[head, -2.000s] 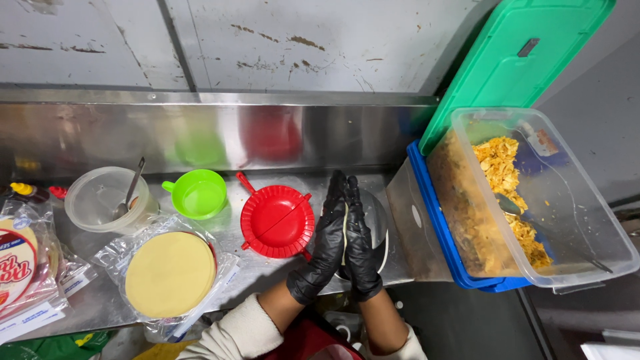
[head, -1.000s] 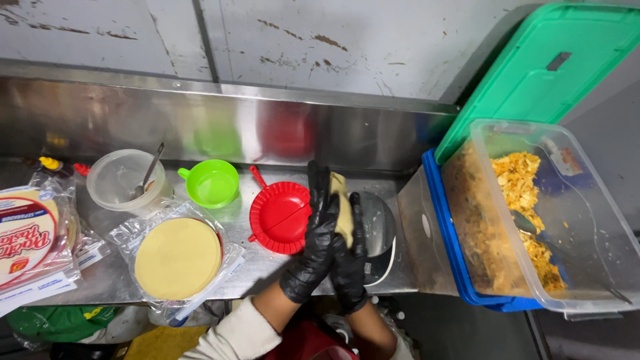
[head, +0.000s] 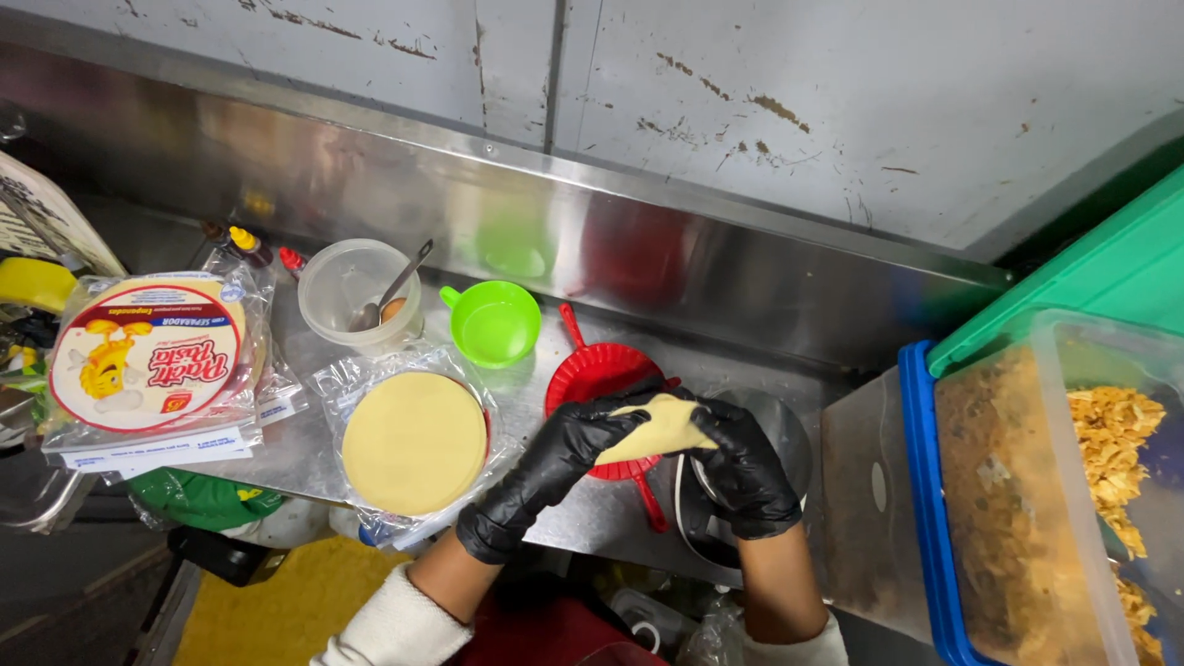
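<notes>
A pale dough disc [head: 655, 429] is stretched between my two black-gloved hands, above the red plastic empanada press. My left hand [head: 578, 444] pinches its left edge and my right hand [head: 740, 458] its right edge. The press [head: 592, 375] lies open, partly hidden by the hands and dough. Beneath and beside my right hand is a round appliance, perhaps a kitchen scale [head: 786, 416], with a dark, shiny top. A stack of dough discs [head: 414, 444] rests on its plastic wrapping, left of my left hand. A green plastic cup [head: 496, 324] stands behind the stack.
A clear tub [head: 324, 296] holds a metal spoon. At left lies a packet of dough discs [head: 148, 356], with small sauce bottles [head: 243, 240] behind. On the right, a large clear bin [head: 999, 499] of shredded filling [head: 1115, 444] rests on a blue-lidded container [head: 865, 490]. A green lid [head: 1073, 268] leans behind.
My hands were pressed together around the dough; now they are apart, with the dough spread between them over the press. The view has swung left.
</notes>
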